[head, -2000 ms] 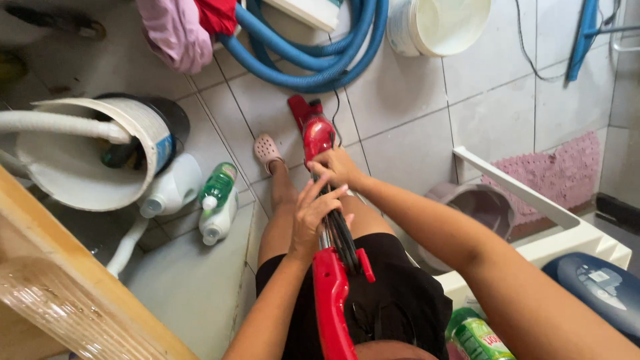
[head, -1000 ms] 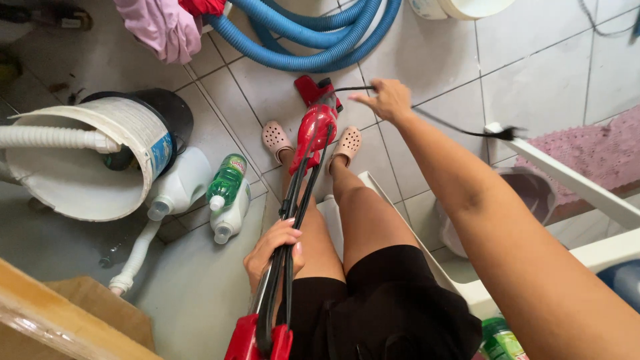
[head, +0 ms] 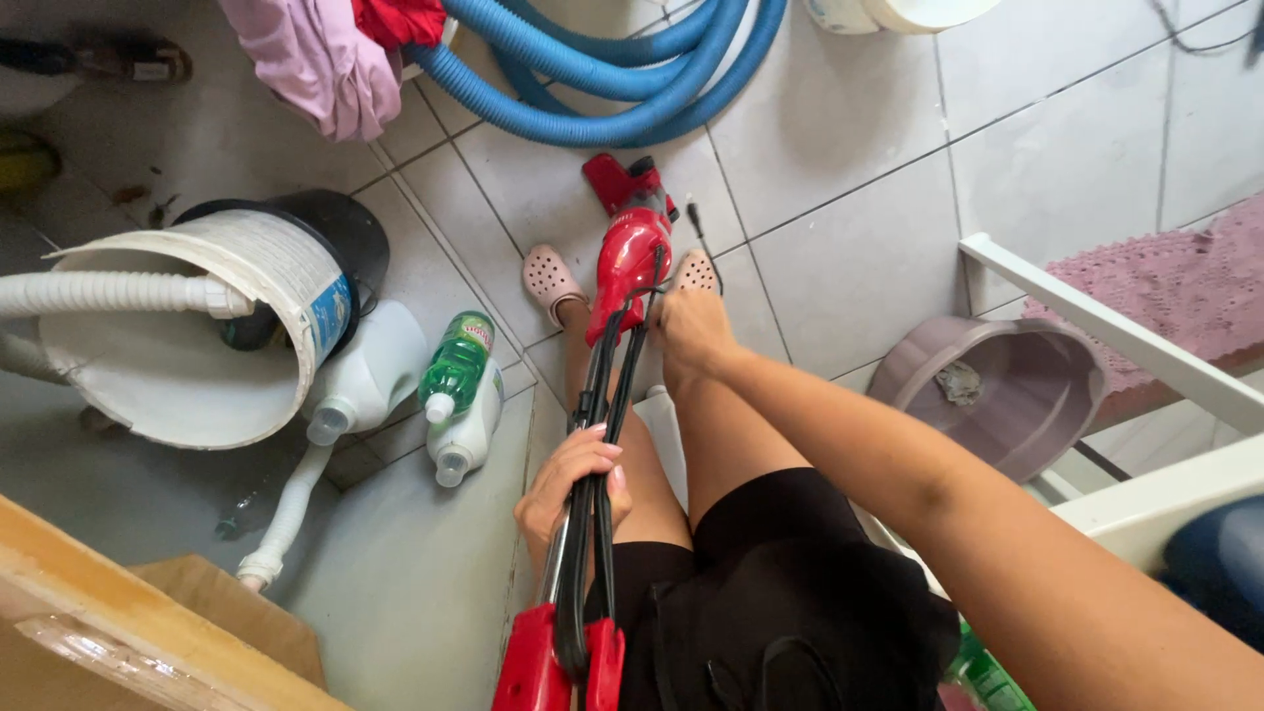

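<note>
A red stick vacuum cleaner (head: 634,247) slants down the middle of the head view, its floor head on the tiles between my clogs and its red handle near my lap. My left hand (head: 573,484) is closed around its metal tube and the black power cord (head: 602,415) that runs lengthwise along it. Beside the red body, my right hand (head: 693,326) is at the cord, with fingers bent and partly hidden. The cord's loose end with the plug (head: 695,215) lies just beyond that hand, near the right clog (head: 697,271).
A coiled blue hose (head: 602,118) lies ahead. At the left are a white bucket (head: 188,415) with a corrugated pipe, a white jug (head: 380,365) and a green bottle (head: 460,360). A mauve basin (head: 987,395) and a white frame (head: 1106,321) stand at the right.
My right hand has come back from the right, where it held the cord stretched out, to the vacuum's body. The plug end has moved left with it. My left hand still holds the tube.
</note>
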